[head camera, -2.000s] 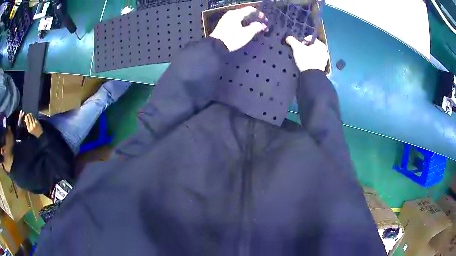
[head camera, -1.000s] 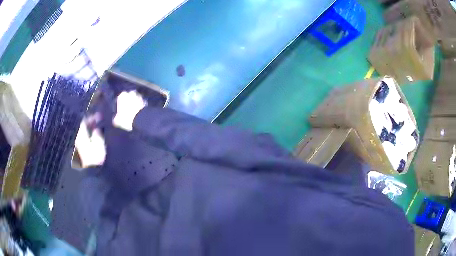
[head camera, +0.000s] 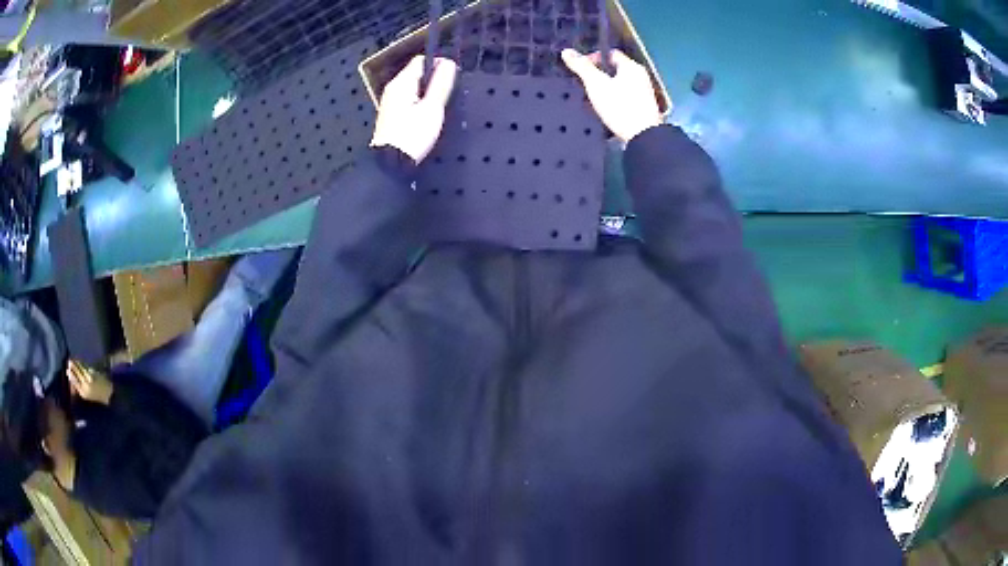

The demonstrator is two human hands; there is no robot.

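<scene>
A matte-black foam sheet with rows of small round holes lies over the front of an open cardboard carton, its near edge at my jacket. Its far part is a thin black lattice with square openings, over the carton. My left hand grips the sheet's left edge, thumb on top. My right hand grips its right edge near the lattice. The fingers under the sheet are hidden.
A second perforated black sheet lies on the green bench to the left, with stacked black lattice behind it. A small black pad lies right of the carton. A person sits at left. A blue stool stands at right.
The view swung right and came back. My hands are now farther apart, one on each side edge of the sheet, and the lattice part over the carton lies straighter.
</scene>
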